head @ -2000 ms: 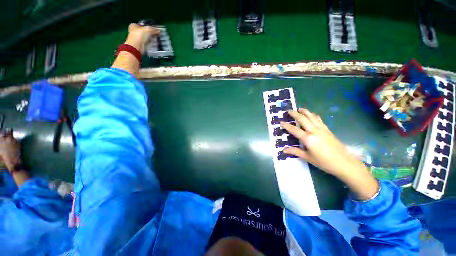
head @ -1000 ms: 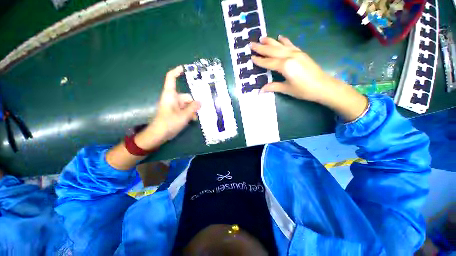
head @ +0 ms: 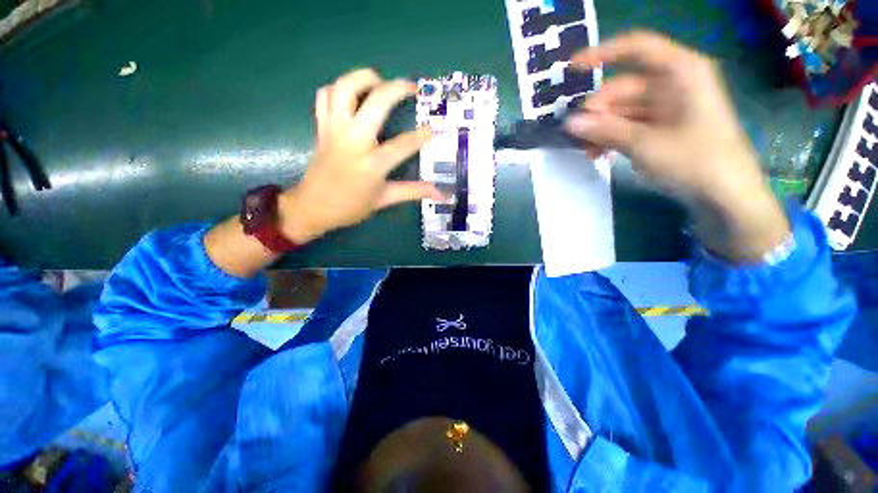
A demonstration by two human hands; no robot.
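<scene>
A silvery phone unit (head: 478, 183) lies upright in front of me, its circuit board end away from me and a dark strip down its middle. My left hand (head: 361, 154) is at its left side, fingertips and thumb spread along and over its edge, holding it on the bench. My right hand (head: 664, 125), blurred, pinches a black die-cut sticker (head: 541, 133) by its right end, over the sticker sheet. The sticker's left end reaches near the phone's right edge. The sticker sheet (head: 575, 217) has black shapes on its far part and is bare white nearer me.
A red-edged scrap bin (head: 838, 91) with pale bits is at the upper right. A spare sticker sheet (head: 852, 193) lies at the far right. Dark open handles (head: 21, 164) are at the far left. A small pale scrap (head: 127, 68) lies at upper left. The bench's near edge (head: 337, 267) runs below the phone.
Two seconds ago my left hand was reaching over the green conveyor; it then brought a phone unit beside the sheet. My right hand has since peeled a black sticker from the sheet.
</scene>
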